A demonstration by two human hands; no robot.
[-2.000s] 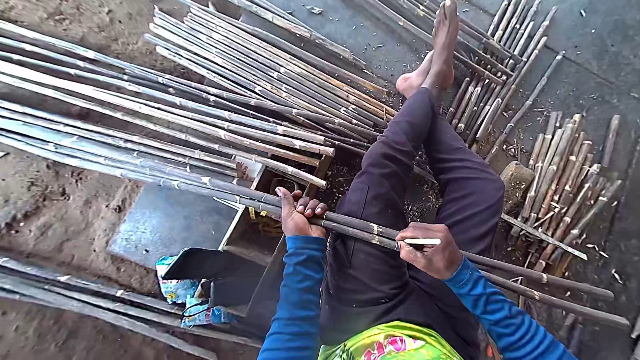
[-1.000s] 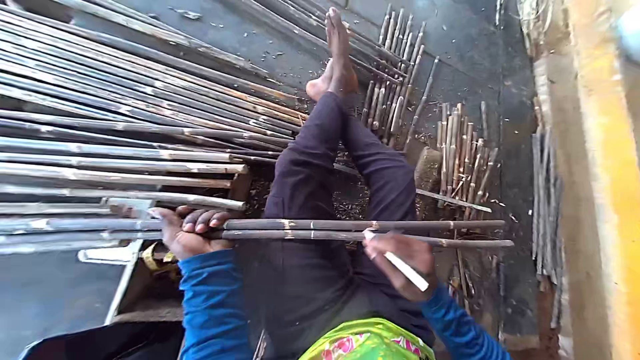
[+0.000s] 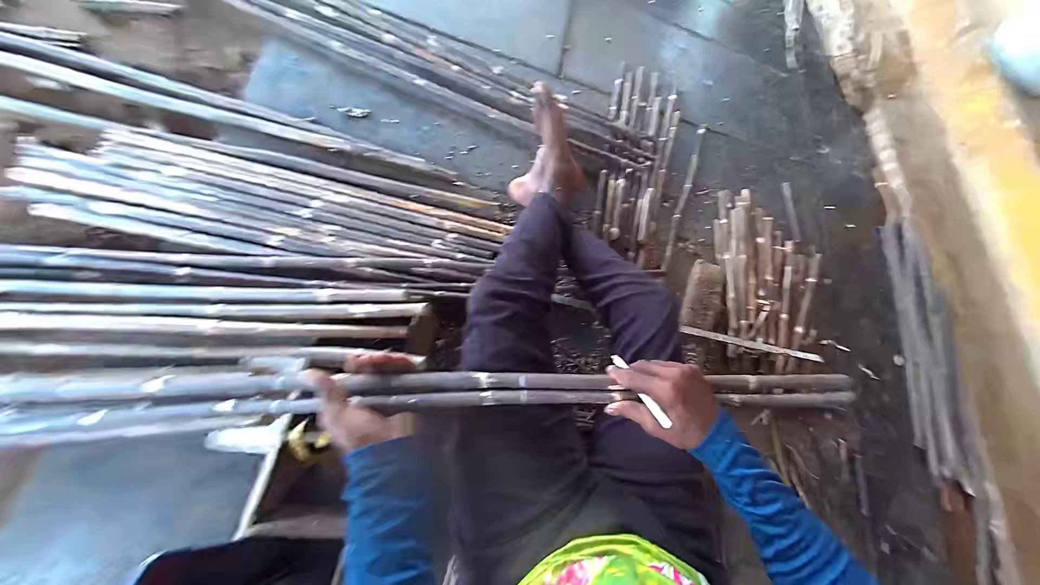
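Note:
Two long bamboo poles point(image 3: 504, 388) lie side by side across my thighs, running from the left edge to right of my knees. My left hand point(image 3: 361, 406), blurred, is wrapped around them from below, thumb and fingers on either side. My right hand point(image 3: 670, 398) rests over the poles further right and pinches a small white stick point(image 3: 643, 394), possibly chalk, which slants across its fingers. Under that palm part of the poles is hidden.
Many long bamboo poles point(image 3: 244, 187) spread over the ground at the left. Short cut pieces point(image 3: 768, 276) lie bunched at the right beside a rough block point(image 3: 703, 301). A wooden frame point(image 3: 264, 479) stands by my left forearm. More sticks point(image 3: 926, 341) lie along the ledge at far right.
The view has turned and shifted to the right. My right hand now lies across the poles, where one second ago it was just below them. My left hand has stayed around the poles.

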